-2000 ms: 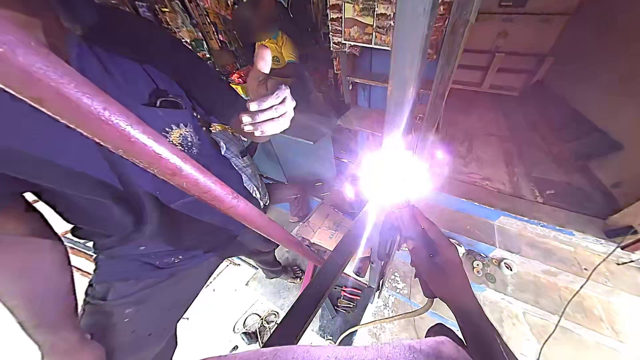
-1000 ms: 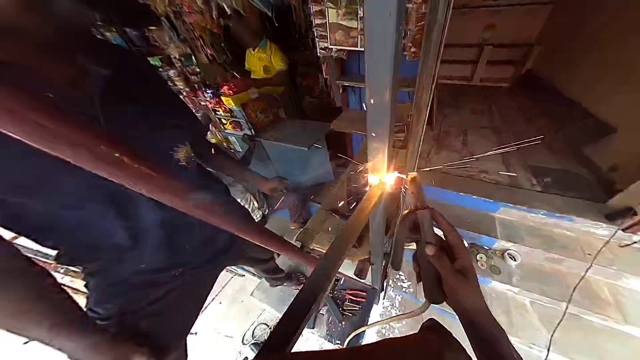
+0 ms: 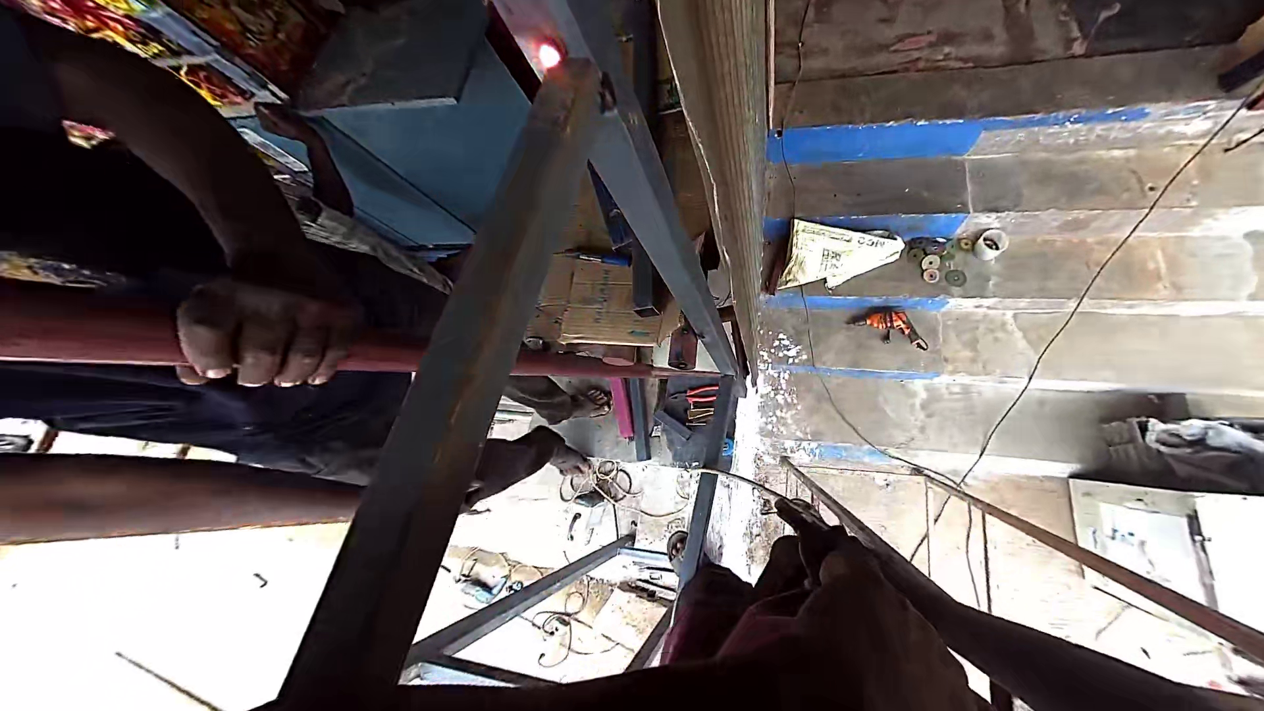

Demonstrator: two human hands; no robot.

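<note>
A small red-hot spot glows at the welded joint (image 3: 549, 55) where a thick steel bar (image 3: 444, 385) meets another grey steel bar (image 3: 647, 197). Low in the picture and well away from that joint is my right hand (image 3: 839, 602), dark in shadow, closed around what looks like a welding electrode holder (image 3: 805, 515). A thin rod or cable runs left from the holder; which of the two is unclear. My left hand cannot be made out. At left, a co-worker's hand (image 3: 267, 331) grips a dark red metal pole (image 3: 79, 326) that passes behind the thick bar.
Blue-edged stone steps (image 3: 869, 183) lie right of a wooden post (image 3: 726, 158), with grinding discs (image 3: 931, 262), a white sack (image 3: 834, 252) and an orange tool (image 3: 889, 323). Loose cables (image 3: 602, 484) and a metal frame (image 3: 523, 602) lie below. A co-worker stands at left.
The bright arc, then sparks, have given way to a red glow. My right hand with the holder has moved off the joint. The view has tilted down strongly.
</note>
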